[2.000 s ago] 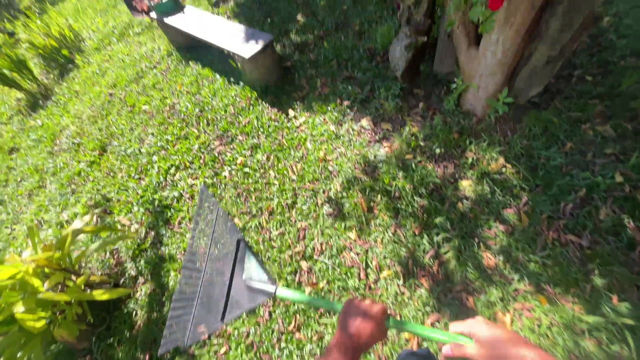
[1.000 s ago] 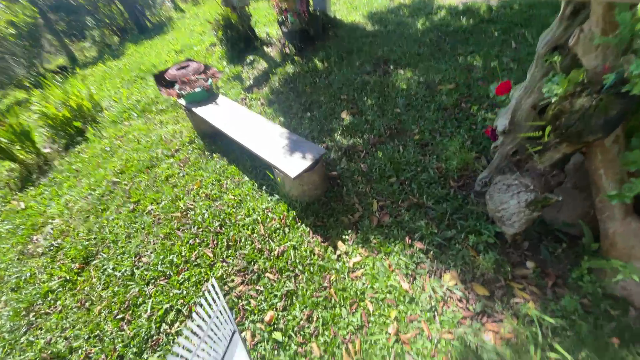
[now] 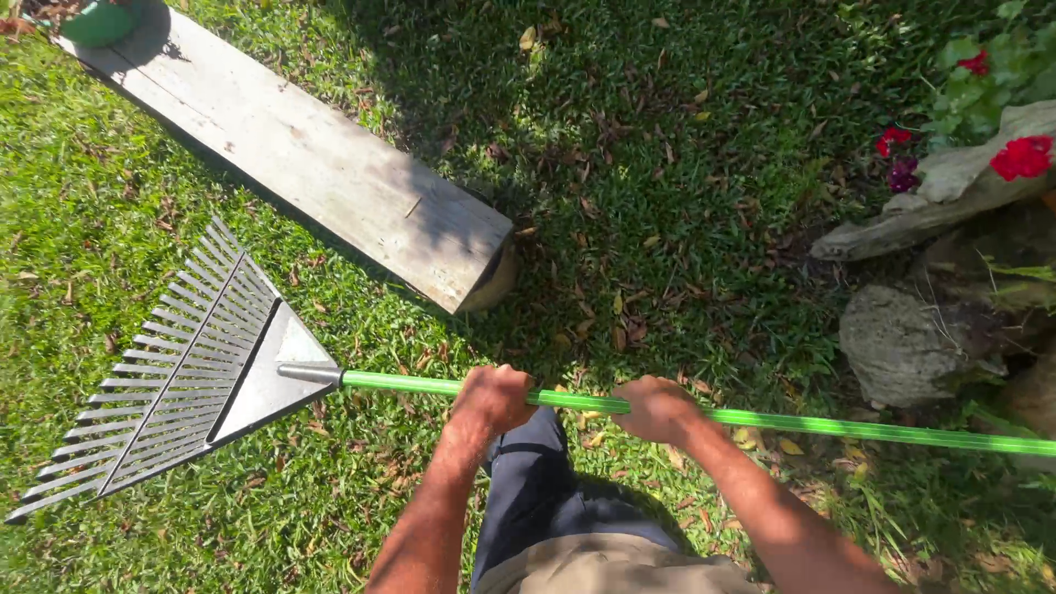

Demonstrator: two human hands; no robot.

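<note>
Both my hands grip the green handle (image 3: pixel 825 424) of a leaf rake, which lies crosswise in front of my body. My left hand (image 3: pixel 495 396) is closed around it nearer the rake head. My right hand (image 3: pixel 656 408) holds it a short way to the right. The grey fan-shaped rake head (image 3: pixel 198 371) points left above the sunlit grass, its tines spread. The handle runs on past the right edge of the view.
A wooden plank bench (image 3: pixel 313 157) crosses the upper left, with a green container (image 3: pixel 99 25) of dry leaves on its far end. At right are a rock (image 3: pixel 903 346), weathered wood (image 3: pixel 932 198) and red flowers (image 3: pixel 1023 157). Fallen leaves dot the lawn.
The view has swung, and the bench now lies close ahead. My hands, out of view one second ago, show again on the rake handle, as they did two seconds ago.
</note>
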